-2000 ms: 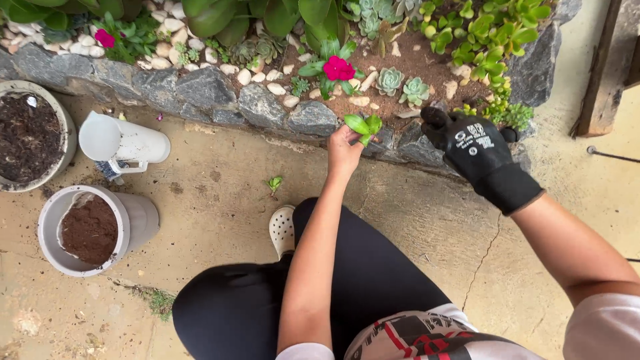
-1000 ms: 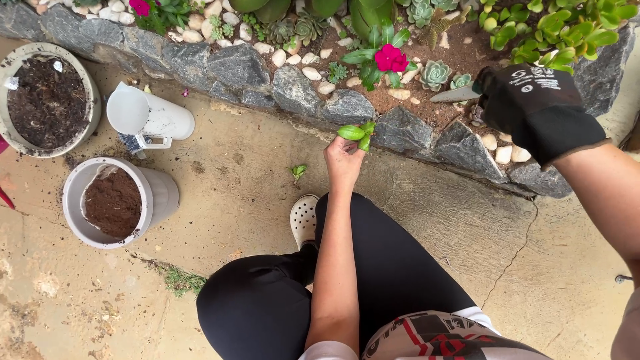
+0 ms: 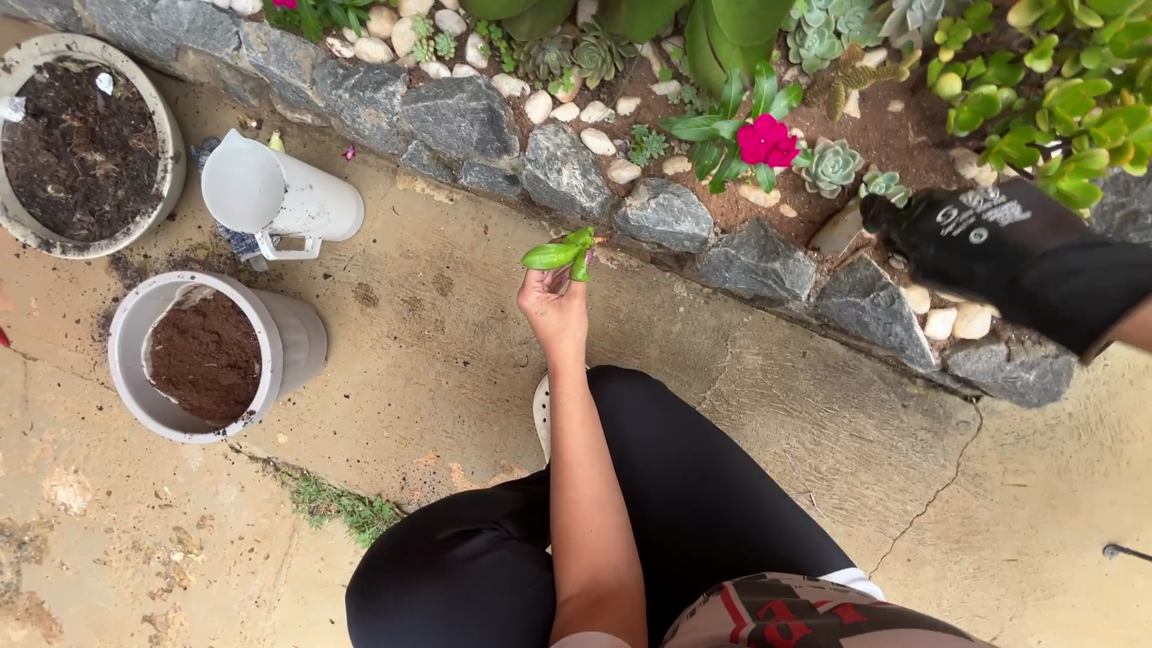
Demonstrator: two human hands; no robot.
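Observation:
My bare left hand [image 3: 553, 310] pinches a green leafy cutting [image 3: 562, 255] above the concrete, just short of the stone edging. A black glove with pale print covers my right hand [image 3: 976, 238], which is closed around a small garden trowel; its handle is hidden. The trowel's blade [image 3: 837, 229] points down at the soil between the edging stones and the small rosette succulents [image 3: 830, 167]. Left of these grows a magenta-flowered plant [image 3: 767, 141].
Rough grey stones [image 3: 666, 214] border the raised bed. At left stand a grey pot of reddish-brown soil [image 3: 205, 355], a white plastic jug [image 3: 315, 198] lying on its side, and a round planter of dark soil [image 3: 81, 148]. A jade-like succulent [image 3: 1062, 108] overhangs the right side.
My left hand has moved left and back from the edging with the cutting. My right hand has brought the blade from beside the rosettes down toward the edging stones.

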